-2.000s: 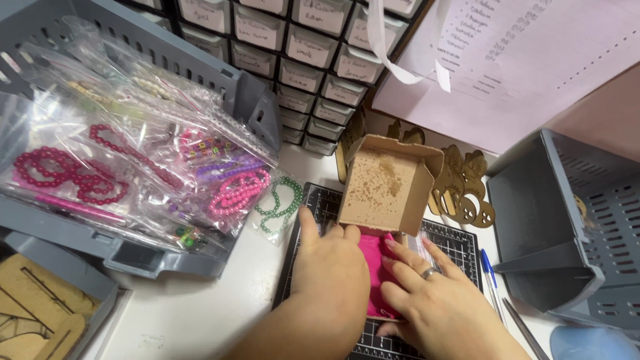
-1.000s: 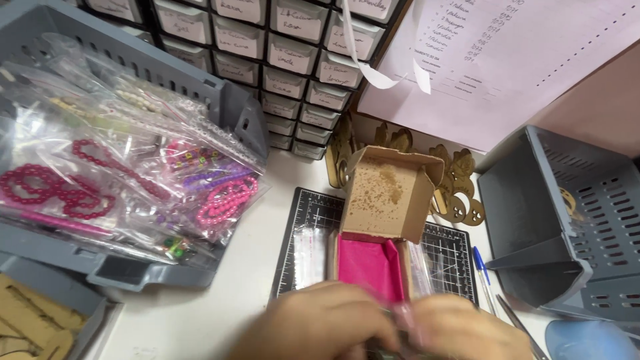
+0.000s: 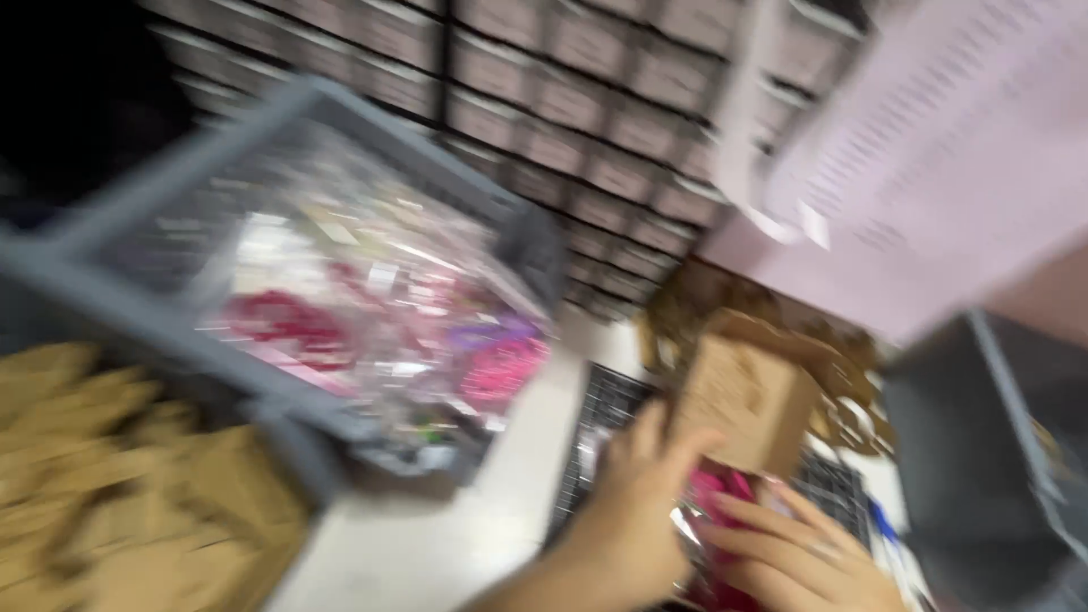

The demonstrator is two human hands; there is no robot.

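An open cardboard box (image 3: pixel 739 399) with its lid raised stands on a black cutting mat (image 3: pixel 616 391) at the lower right. Bright pink lining (image 3: pixel 722 493) shows inside it. My left hand (image 3: pixel 642 501) is at the box's left side, fingers reaching to the lid's lower edge. Over the pink lining lies my right hand (image 3: pixel 799 544), with a ring on one finger. Something shiny and clear, perhaps a plastic bag (image 3: pixel 684 527), lies between the hands. Blur hides whether either hand grips anything.
A grey bin (image 3: pixel 323 374) of bagged bead strings stands left, above cardboard pieces (image 3: pixel 127 510). Labelled drawers (image 3: pixel 586 110) rise behind. Wooden cutouts (image 3: pixel 850 416) lie behind the box. Another grey bin (image 3: pixel 960 459) and a blue pen (image 3: pixel 884 518) are at right.
The view has swung left, bringing more cardboard pieces into sight. My hands, low in front of the box one second ago, are now up over its pink interior and beside the lid.
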